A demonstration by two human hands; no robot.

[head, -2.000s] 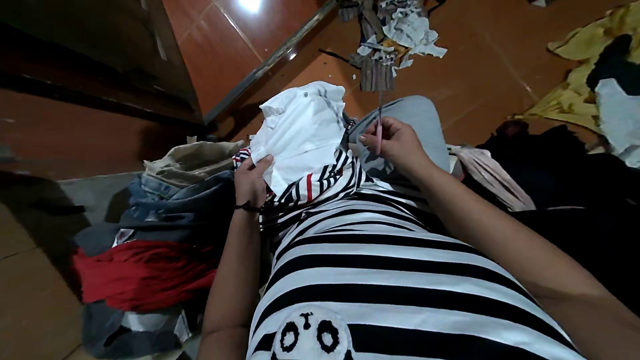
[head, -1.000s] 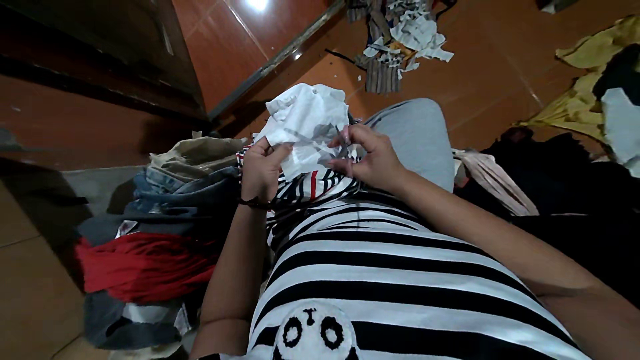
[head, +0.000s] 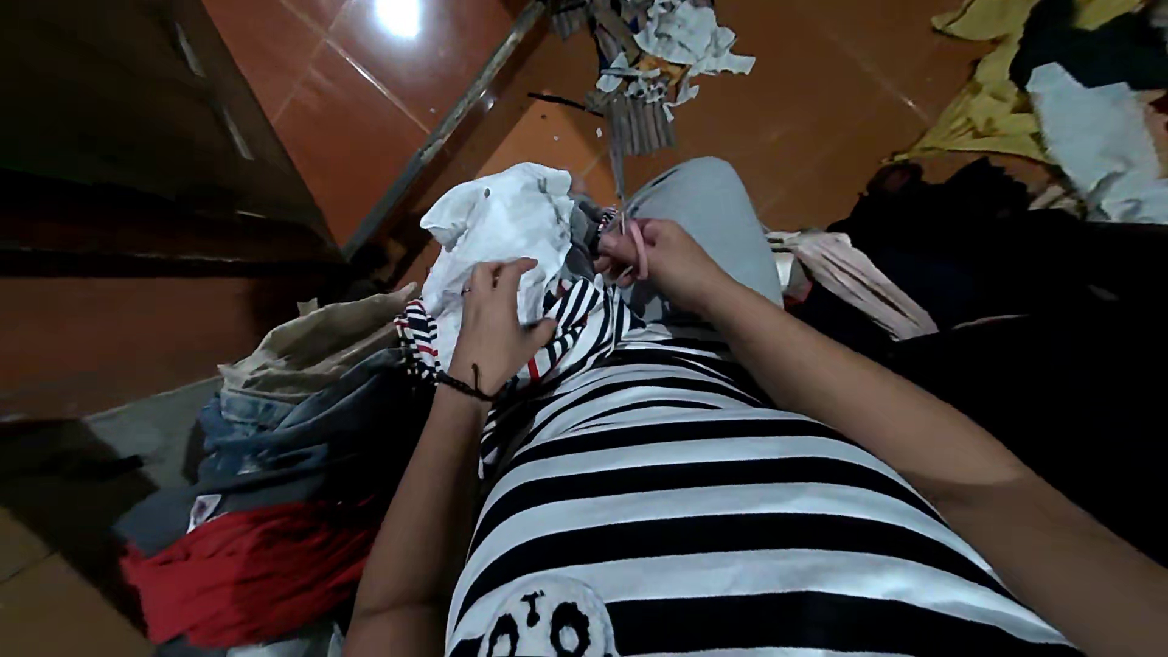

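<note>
A white cloth (head: 511,214) lies bunched over my lap, on top of a striped black, white and red fabric (head: 570,319). My left hand (head: 497,319) rests on the white cloth with its fingers spread. In my right hand (head: 648,260) is a pair of scissors (head: 641,248) with pink handles; the blades point away from me, beside the white cloth and above my grey-clad knee (head: 712,196).
To the left stands a pile of folded clothes, with beige cloth (head: 310,347), blue denim (head: 246,420) and a red garment (head: 255,566). Ahead on the tiled floor lie white scraps (head: 693,41). Dark clothes (head: 940,210), a yellow cloth (head: 990,109) and a pale cloth (head: 1095,137) lie at right.
My right hand, at the white cloth a second ago, has moved right, away from it, with the scissors. My left hand no longer pinches the cloth and now lies on it.
</note>
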